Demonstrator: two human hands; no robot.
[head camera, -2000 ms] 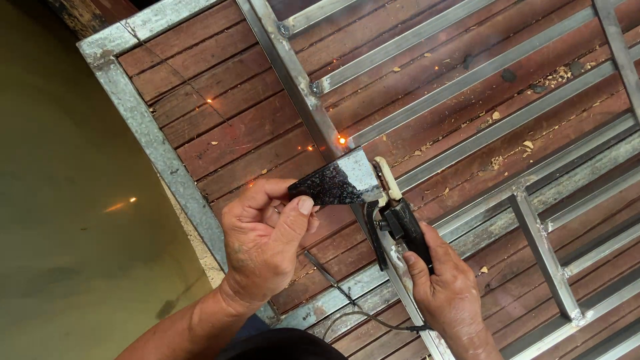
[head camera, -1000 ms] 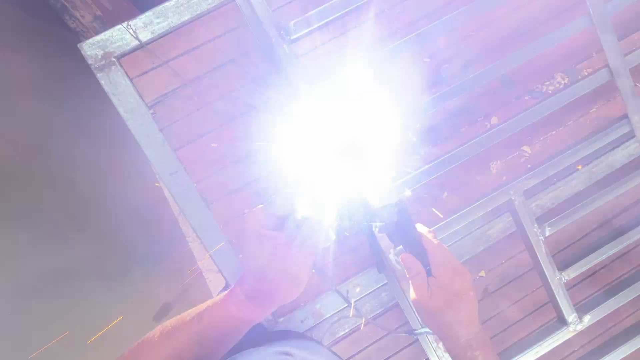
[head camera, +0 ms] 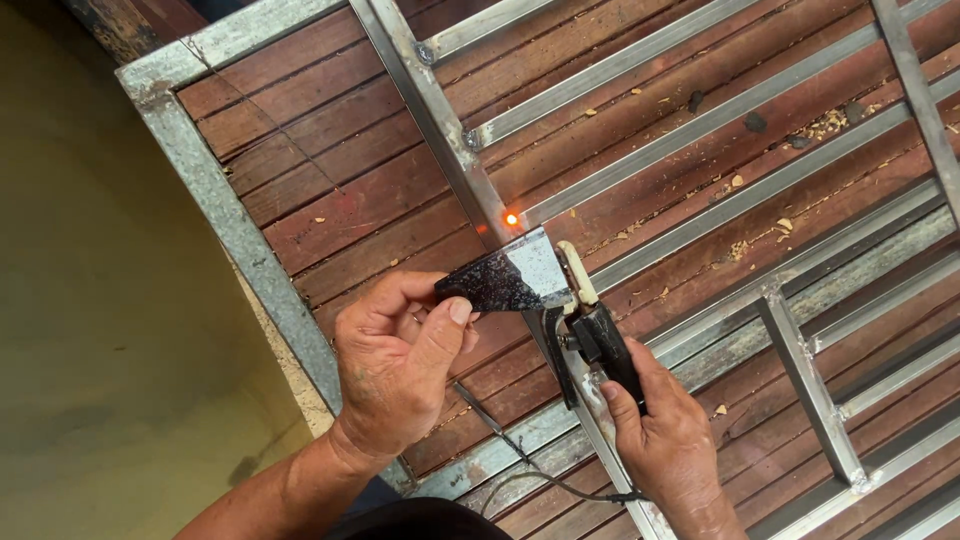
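Between thumb and fingers, my left hand (head camera: 405,360) pinches the dark end of a welding filter glass (head camera: 517,277), whose other end is pale and speckled. My right hand (head camera: 667,435) is closed around the black handle of a welding electrode holder (head camera: 611,349) with a cream-coloured jaw. The glass covers part of the holder's front; any electrode is hidden behind it. Just beyond the glass, an orange-hot spot (head camera: 511,219) glows where a crossbar meets the long rail of a steel tube frame (head camera: 450,142). Weld beads mark other joints along that rail.
Reddish wooden slats (head camera: 337,202) within a galvanized steel border (head camera: 225,191) lie under the frame. Murky water (head camera: 135,322) is at the left. A thin metal rod (head camera: 478,407) and a cable (head camera: 555,487) lie near my hands. Wood chips (head camera: 739,250) are scattered on the slats.
The blinding welding arc seen one second ago is out, leaving a glowing spot at the joint. Both hands remain in nearly the same place.
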